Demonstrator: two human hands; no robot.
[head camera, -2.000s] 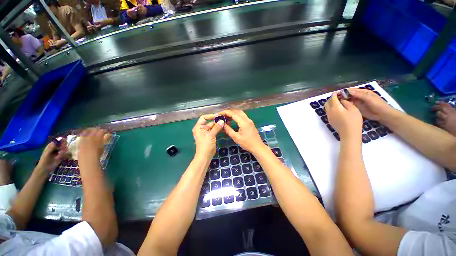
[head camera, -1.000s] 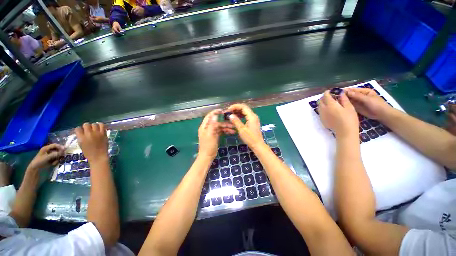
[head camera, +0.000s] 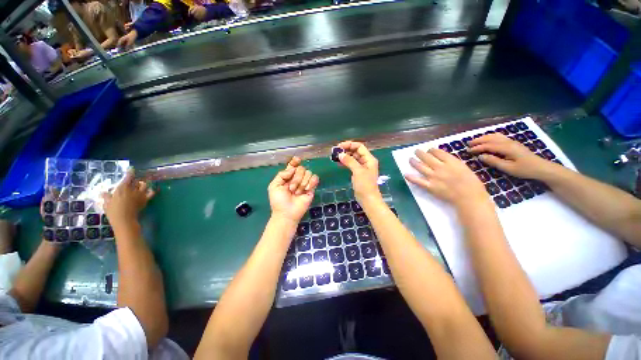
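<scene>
My right hand (head camera: 360, 169) holds a small dark square unit (head camera: 337, 154) between thumb and fingers, above the far edge of the clear carrier sheet. My left hand (head camera: 292, 190) is apart from it, palm up with curled fingers; whether it holds something small cannot be told. The clear carrier sheet (head camera: 332, 242) lies on the green bench under my forearms, with rows of black squares and empty clear spots near its far edge. One loose dark square unit (head camera: 243, 209) lies on the bench left of my left hand.
A neighbour's hands (head camera: 450, 176) rest on a white sheet (head camera: 548, 246) with black squares at right. At left, another person holds up a clear sheet (head camera: 84, 200) beside a blue bin (head camera: 49, 151). A dark conveyor belt (head camera: 295, 98) runs beyond. More blue bins (head camera: 562, 42) stand far right.
My hands have moved apart, the right one lifting the unit to the right. The left neighbour has raised a clear sheet. The right neighbour's hands are now down on the white sheet.
</scene>
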